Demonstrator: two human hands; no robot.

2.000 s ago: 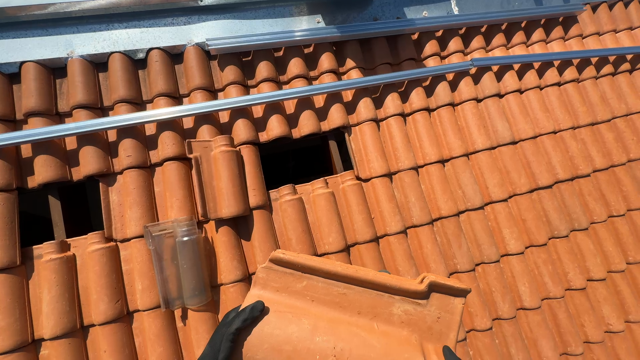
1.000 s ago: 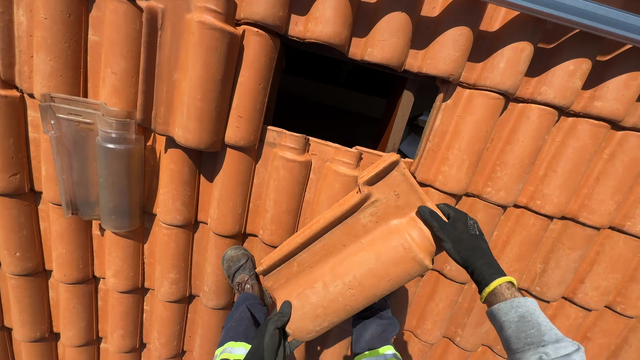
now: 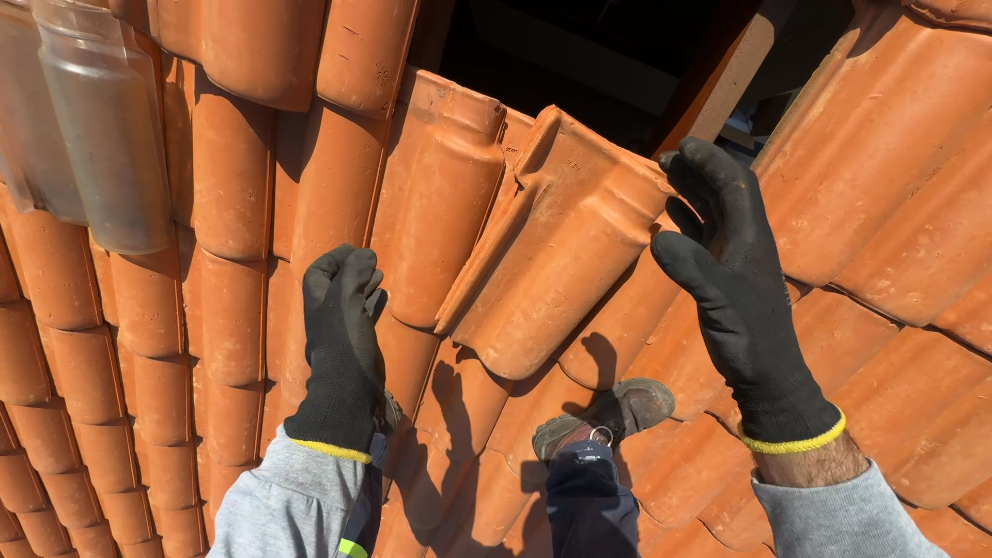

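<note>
A loose clay roof tile [image 3: 570, 232] lies askew on the tiled roof, just below the dark opening, its raised side rib tilted to the left. My right hand [image 3: 721, 256], in a black coated glove with a yellow cuff, is raised at the tile's upper right corner with its fingers apart; whether it touches that corner cannot be told. To the left of the tile is my left hand [image 3: 341, 318], gloved the same way, with bent fingers and nothing seen in it. Another clay tile [image 3: 438, 194] lies flat between the left hand and the opening.
The opening [image 3: 558, 58] shows a wooden rafter [image 3: 728, 77] at its right side. A clear plastic tile [image 3: 105, 124] lies at the upper left. My shoes [image 3: 635, 407] stand on the tiles below, one mostly hidden. Rows of clay tiles [image 3: 883, 163] run on at right.
Both hands held a clay tile one second ago; a tile now lies on the roof below the opening and the hands are off its lower part. The view has moved closer to the opening.
</note>
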